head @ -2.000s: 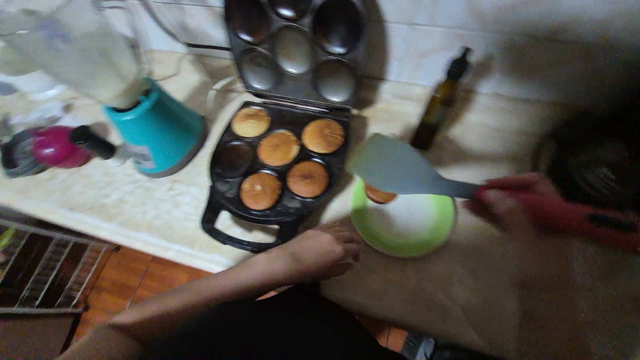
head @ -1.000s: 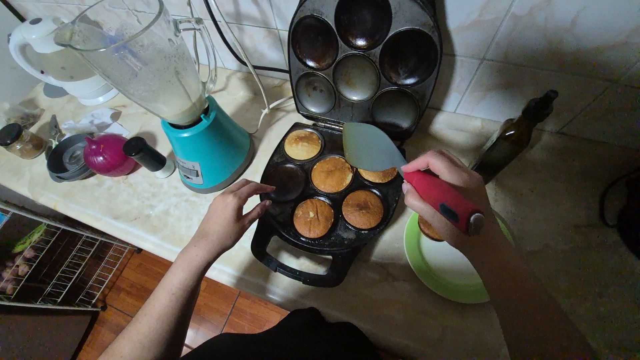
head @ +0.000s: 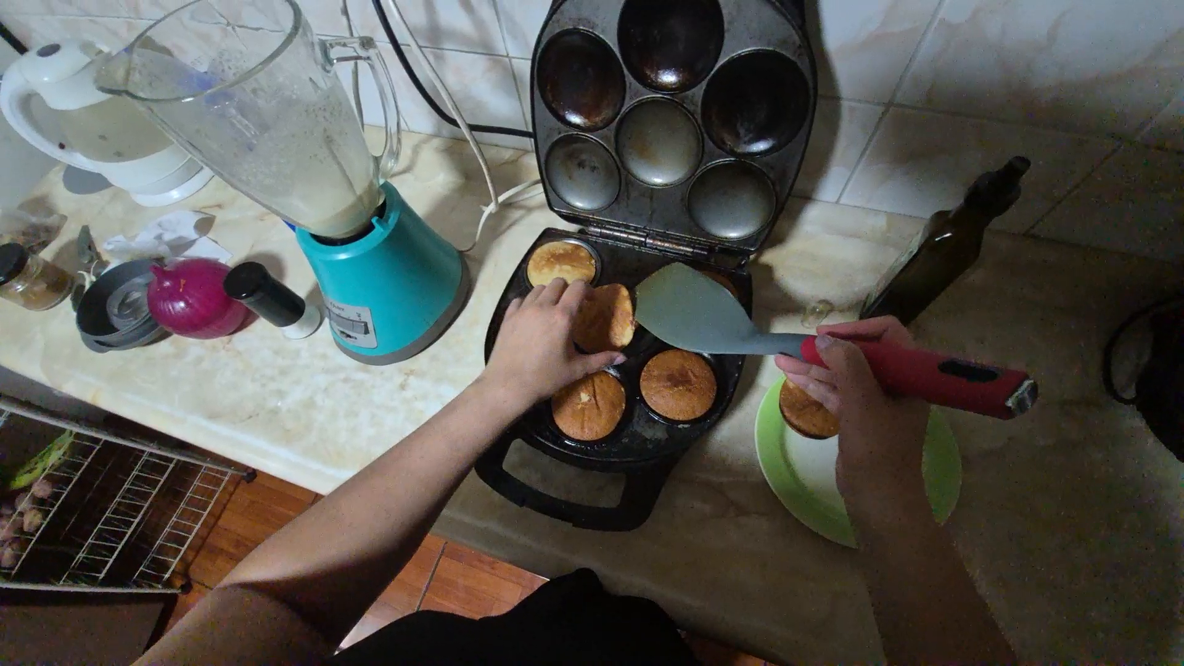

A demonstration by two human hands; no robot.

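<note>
My left hand (head: 546,342) is over the lower plate of an open electric cake maker (head: 638,449), its fingers at a round cake (head: 606,317) that sits tilted in the middle well. Whether the fingers grip the cake cannot be told. My right hand (head: 856,379) holds a spatula by its red handle (head: 925,373); the grey blade (head: 694,310) reaches over the right of the plate, beside the tilted cake, and partly hides another cake behind it. More browned cakes (head: 678,384) lie in other wells. Under my right hand, a green-rimmed plate (head: 782,472) bears one cake (head: 807,409).
Left of the cake maker stand a turquoise blender (head: 398,287) with a glass jug, a black-capped shaker (head: 275,301), a red onion (head: 196,298) and a white kettle (head: 111,129). A dark glass bottle (head: 943,245) stands behind the plate. A wire rack (head: 111,499) is lower left.
My left hand has moved from the left well to the middle cake, which was lying flat and is now tilted. The spatula blade stays over the plate's right side. The view has moved closer.
</note>
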